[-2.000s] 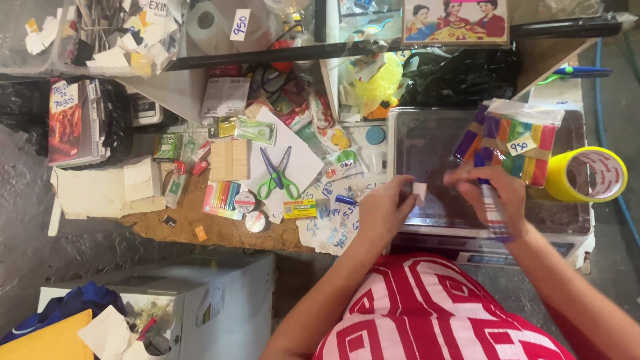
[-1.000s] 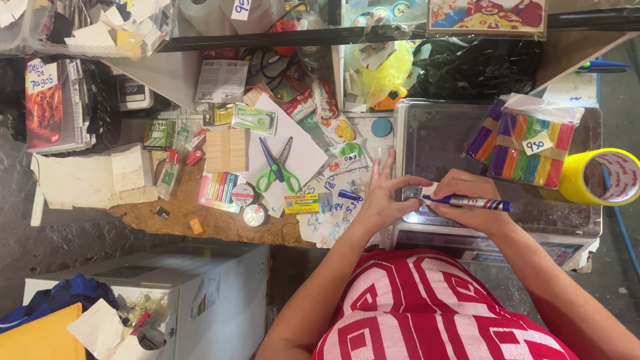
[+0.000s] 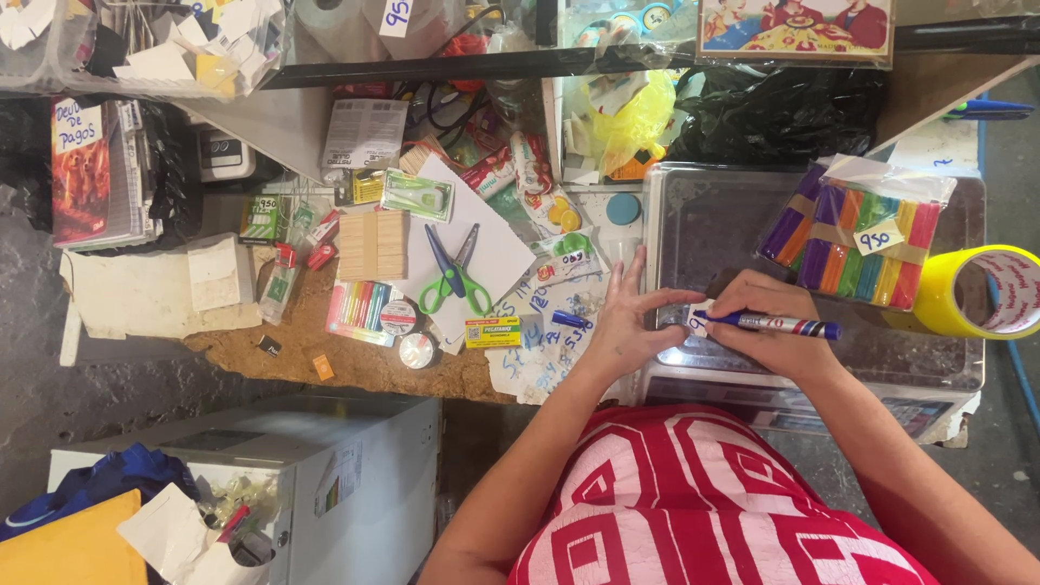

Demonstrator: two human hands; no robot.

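Note:
My right hand (image 3: pixel 760 321) grips a blue marker pen (image 3: pixel 780 325), its tip on a small white paper label (image 3: pixel 697 318) that bears a handwritten mark. The label lies on the dark top of a scale (image 3: pixel 691 219). Thumb and index finger of my left hand (image 3: pixel 638 317) pinch the label's left side, the other fingers spread. Beyond my right hand, clear packs of coloured craft sticks (image 3: pixel 869 244), one with a price label, lie on the scale beside a roll of yellow tape (image 3: pixel 979 292). The marker's blue cap (image 3: pixel 568 319) rests on a written-on paper left of my left hand.
Green and blue scissors (image 3: pixel 457 276) lie open on white paper, near plain wooden sticks (image 3: pixel 372 245), coloured pens (image 3: pixel 361 309) and a yellow glue box (image 3: pixel 492 331). A shelf edge (image 3: pixel 487 75) with plastic bins crosses the top. A white appliance (image 3: pixel 349 487) stands lower left.
Two seconds ago my right hand was away from the label, near the stick packs; one second ago it had the marker at the label. A mark now shows on the label.

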